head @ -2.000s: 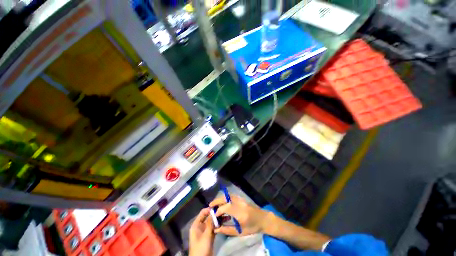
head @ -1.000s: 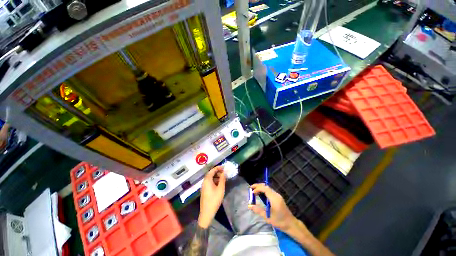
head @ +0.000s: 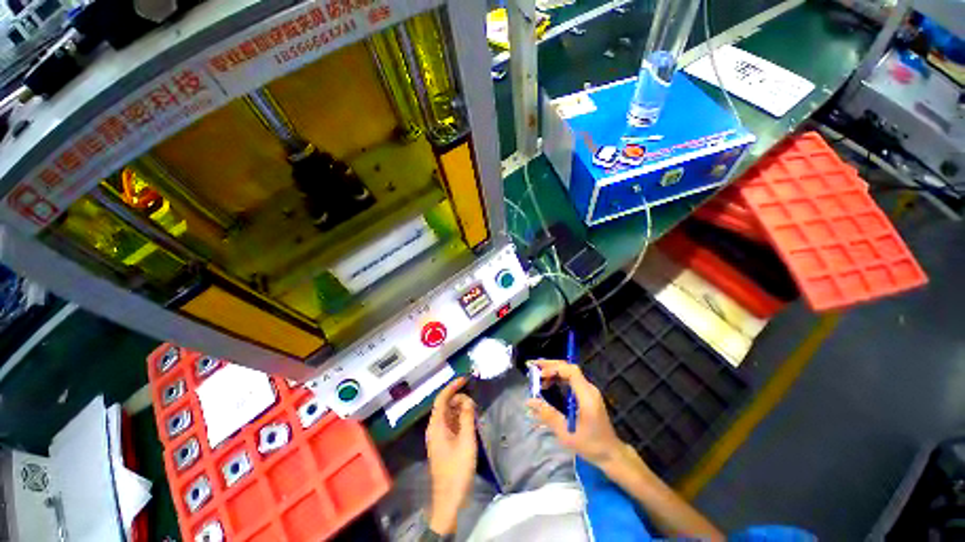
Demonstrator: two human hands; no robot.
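Observation:
My right hand (head: 580,413) holds a small square part (head: 534,381), seen nearly edge-on, between thumb and fingertips above my lap. The slim blue pen-like tool (head: 571,397) stands upright in the same hand. My left hand (head: 453,439) is just left of my lap, fingers loosely curled, with nothing clearly seen in it. A crumpled white wad (head: 491,359) lies at the panel edge, above my left fingertips. The press (head: 481,116) stands at upper left; its black head is raised above a pale plate (head: 383,252) behind the yellow window.
A red-orange tray (head: 330,466) with several parts and a white sheet (head: 235,402) is at lower left. The panel has a red stop button (head: 433,335). A blue box (head: 656,154) with a clear bottle is right. Black trays (head: 677,381) and red trays (head: 836,228) are below right.
My left hand has moved down and slightly away from the white wad. My right hand still holds the part and blue tool, raised a little. Earlier, both hands were together at the part.

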